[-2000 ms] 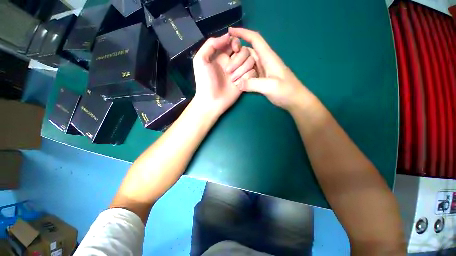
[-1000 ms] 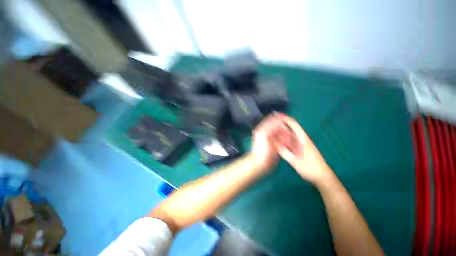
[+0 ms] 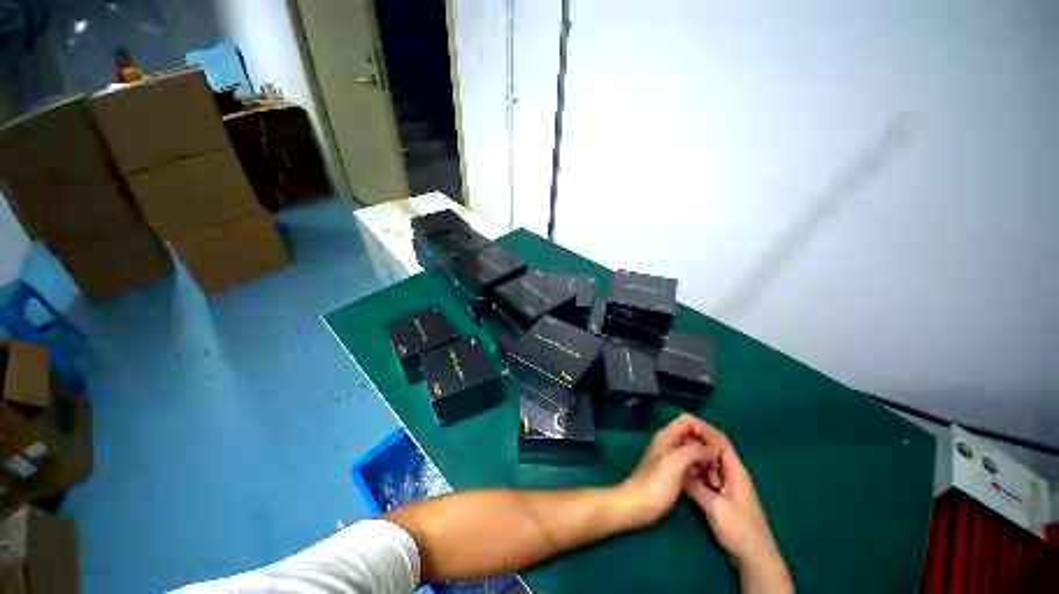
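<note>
Black product boxes (image 3: 460, 377) with thin gold lettering lie in a loose pile on the green worktable (image 3: 801, 464), some stacked, with a glossy shine on several. My left hand (image 3: 664, 473) and my right hand (image 3: 722, 478) are together above the table, just in front of the pile's near right end. Their curled fingers meet and overlap. No box is in either hand. The fingers hide whether anything small is between them.
A blue scrap bin (image 3: 377, 473) with clear film stands below the table's left edge. Red rollers (image 3: 981, 545) and a white control panel (image 3: 1001, 482) are at right. Brown cartons (image 3: 192, 168) stand at far left, near a blue stool (image 3: 29, 319). A pale wall runs behind the table.
The view has swung up and left, bringing in the wall, doorway and stacked cartons. My hands stay together and now appear lower and farther right. The boxes look the same.
</note>
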